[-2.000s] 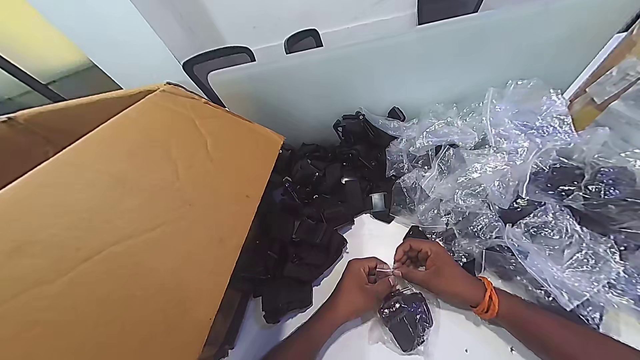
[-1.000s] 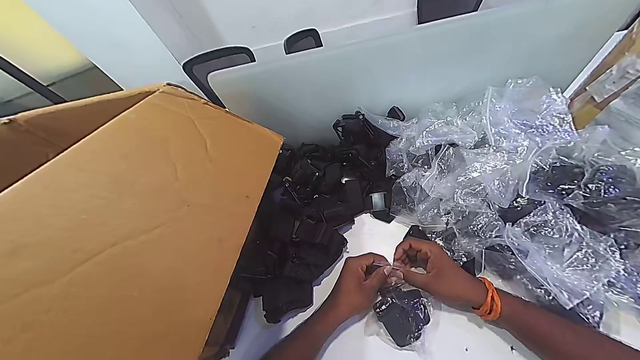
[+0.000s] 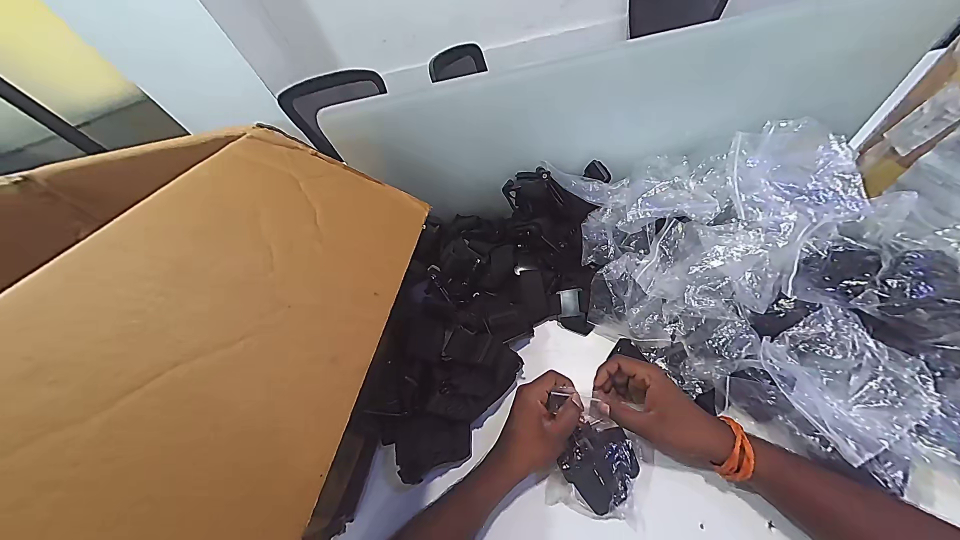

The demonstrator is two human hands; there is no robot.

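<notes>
A small clear plastic bag (image 3: 600,469) with a black item inside lies on the white table, low in the view and right of the middle. Its top edge is pinched between the thumb and fingers of my left hand (image 3: 544,424). On the other side of the same edge, my right hand (image 3: 652,409) grips it with thumb and fingertip, an orange band around the wrist. What the black item is cannot be told through the plastic. Just beyond my hands is a heap of black strap-like pieces (image 3: 457,337), some with buckles.
A large open cardboard box (image 3: 187,337) fills the left side. Filled clear plastic bags (image 3: 720,255) are piled at the right. A pale panel (image 3: 600,112) runs along the back of the white table (image 3: 517,510), with chair backs (image 3: 334,97) behind it.
</notes>
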